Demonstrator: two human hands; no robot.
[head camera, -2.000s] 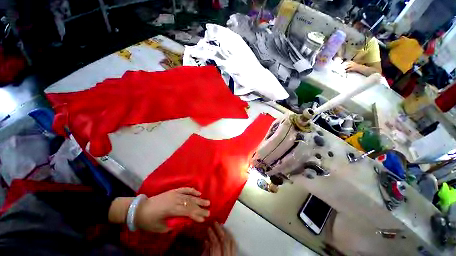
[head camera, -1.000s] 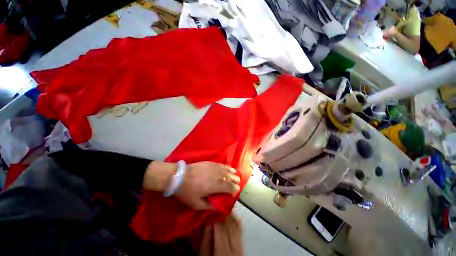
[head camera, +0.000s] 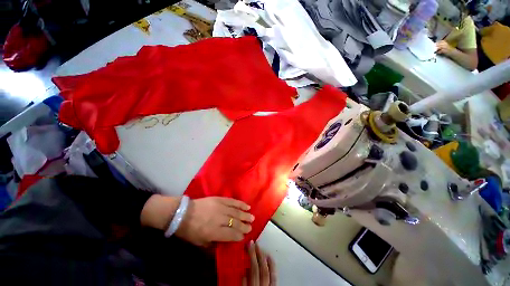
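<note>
A red cut panel (head camera: 251, 151) lies on the white tabletop and runs under the head of the sewing machine (head camera: 330, 162), beside a bright lamp spot. My left hand (head camera: 209, 219), with a pale bracelet and a ring, lies flat on the panel with its fingers slightly apart. My right hand (head camera: 260, 268) is cut off by the bottom edge; its fingers rest at the panel's right edge. The needle and presser foot are hidden by the machine head and glare. A larger stack of red panels (head camera: 179, 81) lies on the far left.
A smartphone (head camera: 371, 249) lies on the machine bed. White cut pieces (head camera: 305, 42) and grey cut pieces (head camera: 349, 28) lie on the far side. A bin with pale cloth (head camera: 42, 151) stands left of the table. A person in yellow (head camera: 463, 44) sits at the back right.
My left hand has moved from near the machine head back toward me and flattened from a bunched grip. The panel lies smoother and extends further toward me. My right fingers now show more clearly.
</note>
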